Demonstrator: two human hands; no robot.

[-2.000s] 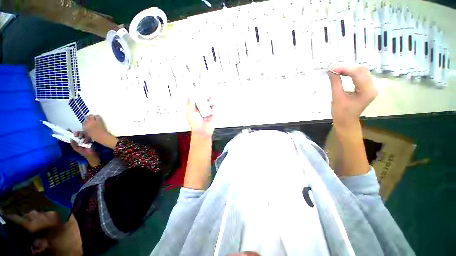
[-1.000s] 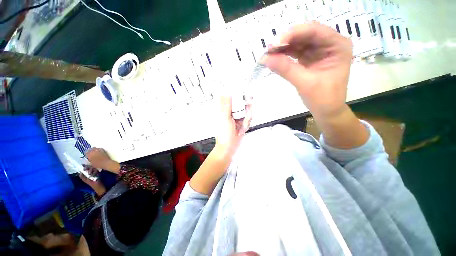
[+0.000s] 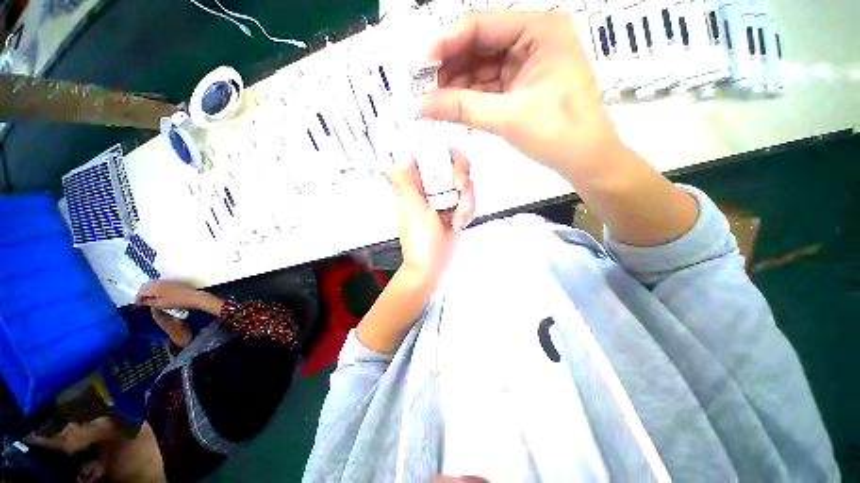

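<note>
My left hand [image 3: 429, 212] holds a white unit [image 3: 437, 174] upright between thumb and fingers near the bench's front edge. The unit's lower end shows a dark line. My right hand [image 3: 519, 90] is above it, with thumb and forefinger pinching a small pale piece with faint print [image 3: 425, 77] at the unit's upper end. Whether the piece touches the unit I cannot tell. Rows of white units with dark strips [image 3: 321, 127] lie on the bench behind my hands, washed out by glare.
Closely lined white units [image 3: 660, 42] are at the right. Two tape rolls [image 3: 216, 96], a sticker sheet [image 3: 98, 200] and a cut strip [image 3: 141, 255] are at the left. A second person's hand [image 3: 170, 294] is near a blue crate [image 3: 52, 292]. A carton [image 3: 740, 236] is under the bench.
My right hand has moved from the right-hand units leftward to above my left hand. The pale piece is now by the unit's upper end. The second person's hands have shifted, and the view has turned.
</note>
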